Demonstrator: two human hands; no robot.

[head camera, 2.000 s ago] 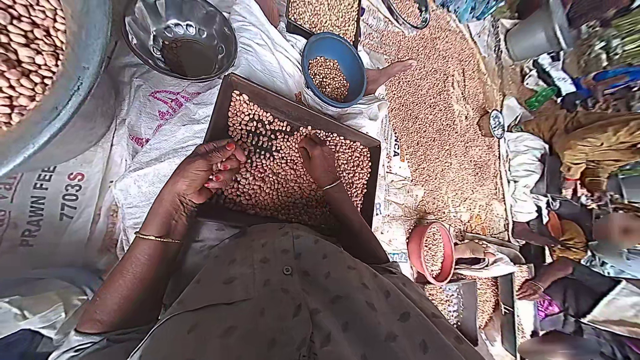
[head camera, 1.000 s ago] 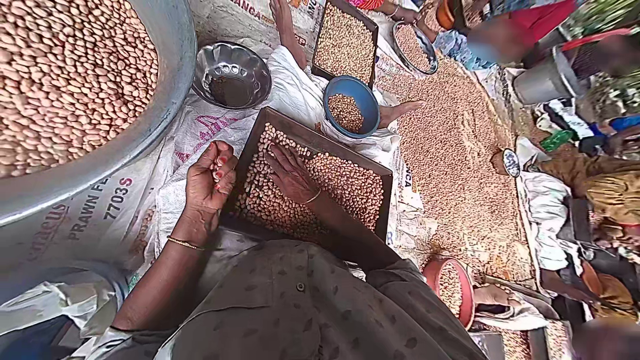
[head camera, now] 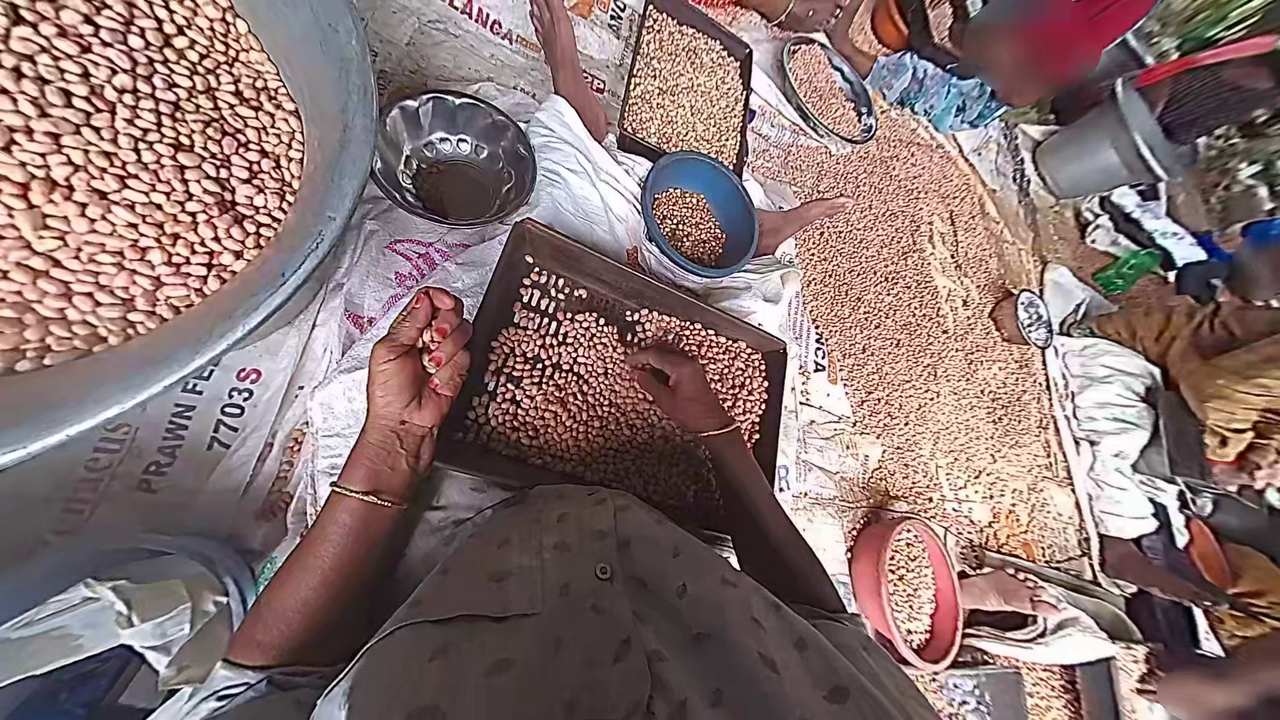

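A dark rectangular tray lies in front of my body, spread with shelled nuts that look like peanuts. My left hand is raised at the tray's left edge, palm up, its fingers curled around a few nuts. Over the right half of the tray, my right hand is bent down with its fingertips at the nuts; whether it pinches one cannot be seen. A blue bowl partly filled with nuts stands just beyond the tray. Beyond the tray's left corner sits a fluted metal bowl with something dark in its bottom.
A large metal basin heaped with nuts stands at upper left. Another nut-filled tray lies past the blue bowl. Nuts cover a sheet at right, near a red bowl and a grey bucket. Other people sit along the right.
My right hand was spread flat on the nuts one second ago; its fingers are now bent, and it is farther right in the tray. My left hand remains curled beside the tray.
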